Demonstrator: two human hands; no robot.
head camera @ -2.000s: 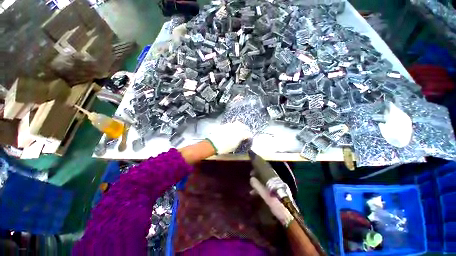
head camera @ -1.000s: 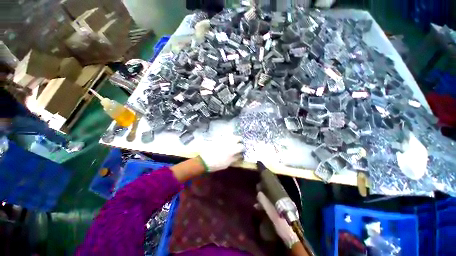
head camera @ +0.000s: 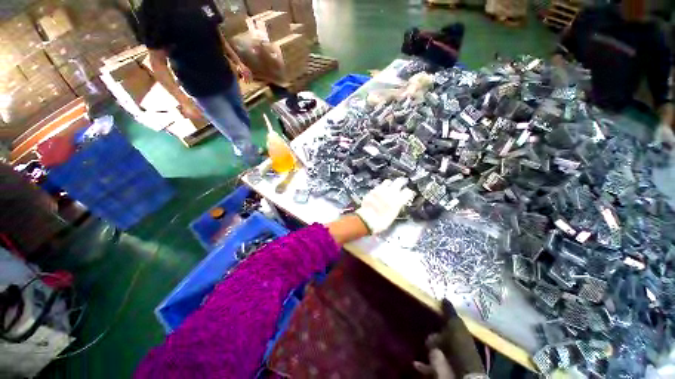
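A large heap of dark grey and silver metal housings (head camera: 474, 133) covers the white table. A loose pile of thin silver fasteners (head camera: 460, 259) lies near the front edge. My left hand (head camera: 385, 204), in a white glove, reaches over the table with its fingertips at the heap's near edge; whether it grips a housing cannot be told. My right hand (head camera: 442, 363), gloved and cut off by the bottom edge, is around the dark tool (head camera: 460, 342), whose black nose points up at the table's front edge.
An oil bottle (head camera: 280, 154) with yellow-orange liquid stands at the left table corner. Blue crates (head camera: 178, 300) are below the left side. One person (head camera: 194, 59) walks beyond the table at left, another (head camera: 620, 55) is at the far right. Cartons (head camera: 277, 48) on pallets stand behind.
The view has turned left and up, bringing people into sight. My left hand has moved from the table's front edge forward to the heap. The tool remains in my right hand, lower in view.
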